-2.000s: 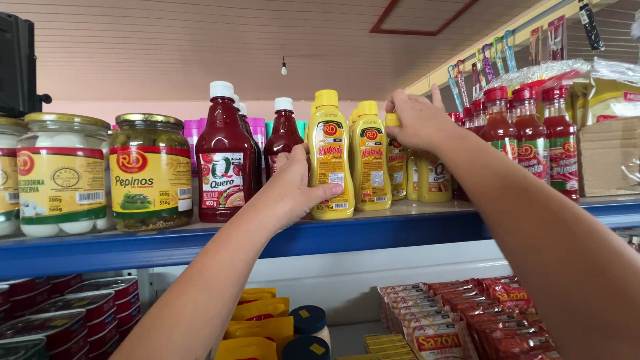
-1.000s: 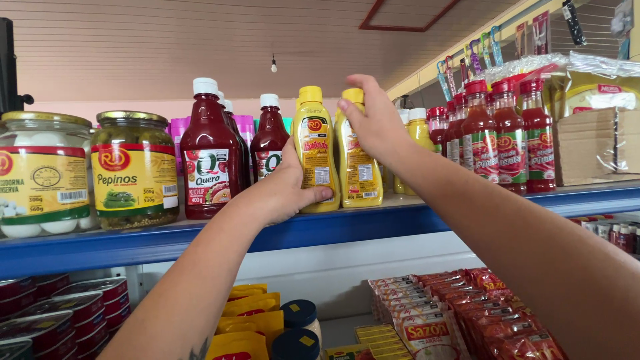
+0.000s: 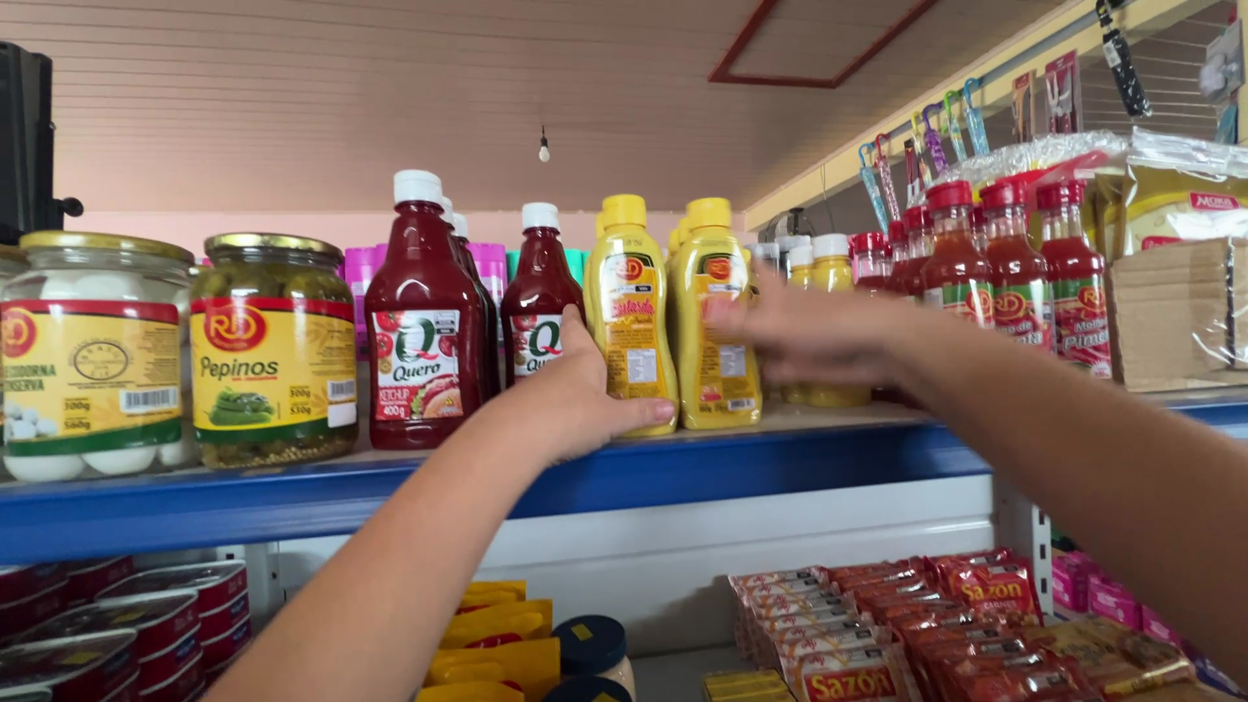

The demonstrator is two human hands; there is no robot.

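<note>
Two yellow mustard bottles stand side by side at the front of the blue-edged shelf: the left mustard bottle (image 3: 634, 322) and the right mustard bottle (image 3: 719, 322). My left hand (image 3: 585, 390) is against the lower left side of the left bottle, its thumb across the base; the other fingers are partly hidden behind it. Blurred, my right hand (image 3: 790, 317) is at the right side of the right bottle, fingers apart. Whether it touches the bottle cannot be told. Left of my left hand are a small ketchup bottle (image 3: 539, 292) and a larger ketchup bottle (image 3: 419, 322).
A pickle jar (image 3: 274, 351) and a jar of eggs (image 3: 95, 361) stand at the left. Red pepper sauce bottles (image 3: 1075, 283) and a cardboard box (image 3: 1170, 317) are at the right. The blue shelf edge (image 3: 741, 475) runs above seasoning packets (image 3: 848, 673) and stacked tins (image 3: 161, 619).
My right hand has come down from the right mustard bottle's cap to its side. That bottle stood leaning a second ago and is now upright. My left hand remains at the left bottle.
</note>
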